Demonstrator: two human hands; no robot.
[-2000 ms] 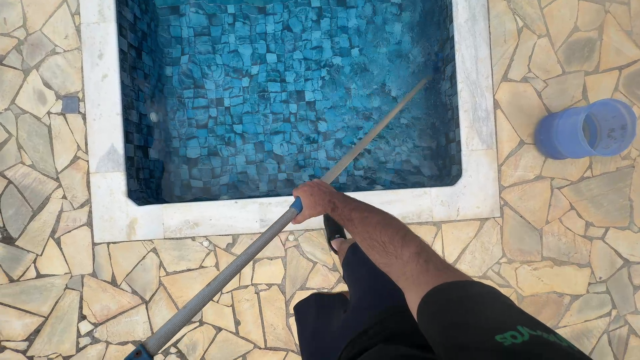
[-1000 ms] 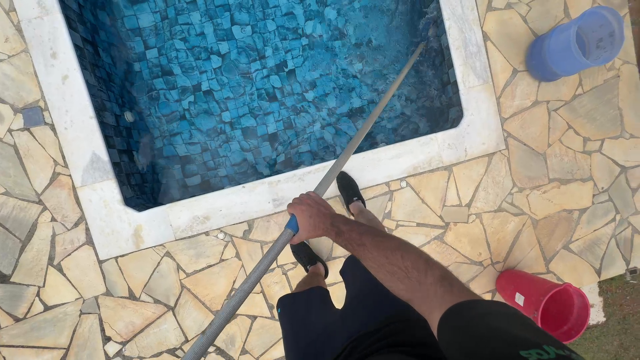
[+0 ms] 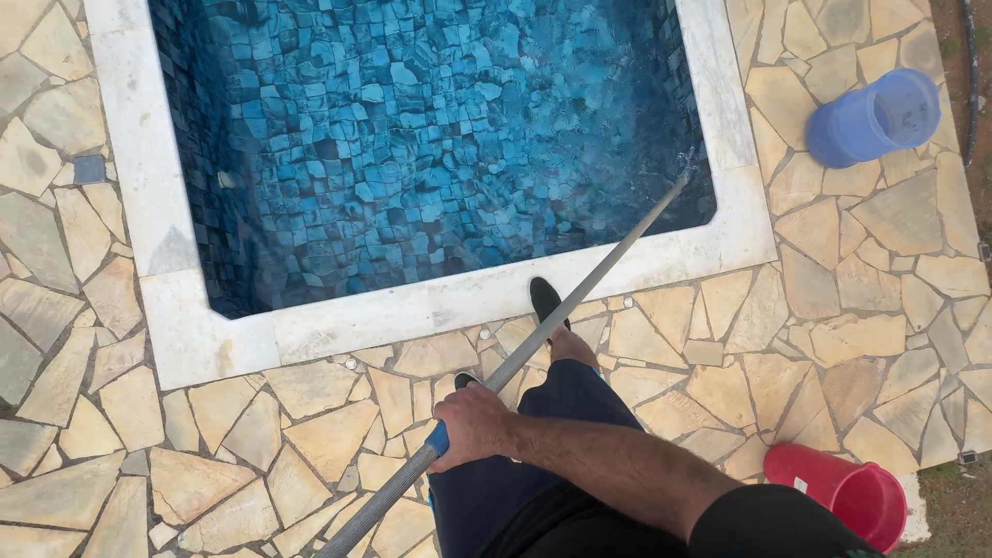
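Observation:
My right hand grips a long grey telescopic pole just above its blue collar. The pole slants up to the right, across the white stone coping, and its far end meets the pool water near the right wall, where the surface is stirred. Whatever is on that end is hidden. The pole's lower part runs out at the bottom edge of the view. My left hand is out of view.
A blue bucket stands on the stone paving right of the pool. A red bucket is at the lower right. One black shoe is on the coping's edge. A dark hose lies beyond the paving.
The pole's visible far end has come down toward the pool's near right corner. One foot has moved onto the coping's edge. The view has shifted and turned.

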